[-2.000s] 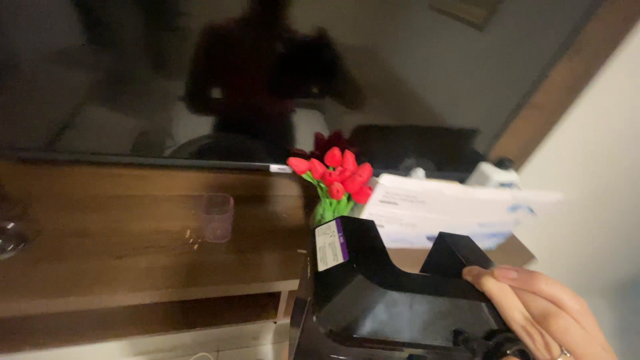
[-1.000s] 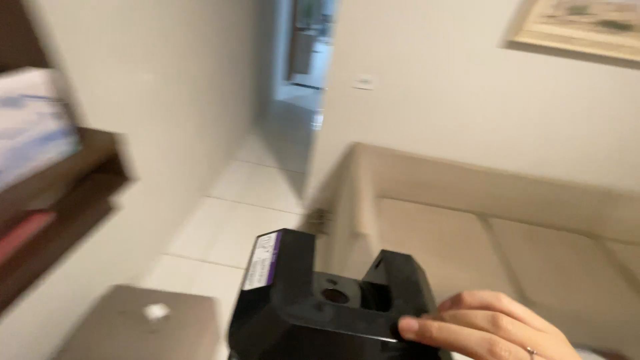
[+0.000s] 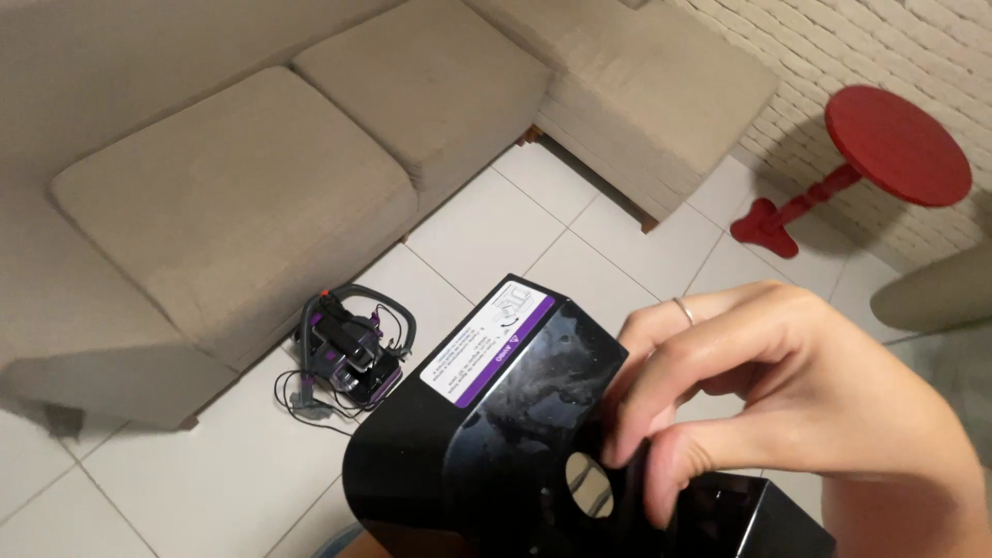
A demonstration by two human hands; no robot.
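Note:
My right hand (image 3: pixel 744 387), with a ring on one finger, pinches the edge of a glossy black plastic tank (image 3: pixel 496 449) between thumb and fingers. The tank is U-shaped at its upper side, bears a white and purple label with writing, and has a round hole beside my thumb. It reaches past the bottom edge of the view. A bit of skin shows at the bottom edge, left of centre, but I cannot tell whether it is my left hand. A black and purple portable cleaning machine (image 3: pixel 349 349) with a hose and a cord stands on the floor by the sofa.
A beige sofa (image 3: pixel 240 201) runs from the left to the upper right. A round red pedestal table (image 3: pixel 899 147) stands by a white brick wall (image 3: pixel 914 46). Pale floor tiles (image 3: pixel 194 480) lie below. A rounded beige furniture part (image 3: pixel 938 287) juts in at the right edge.
The view has swung from the television and red flowers, past a hallway, to the sofa and floor. The black tank has stayed in my right hand throughout.

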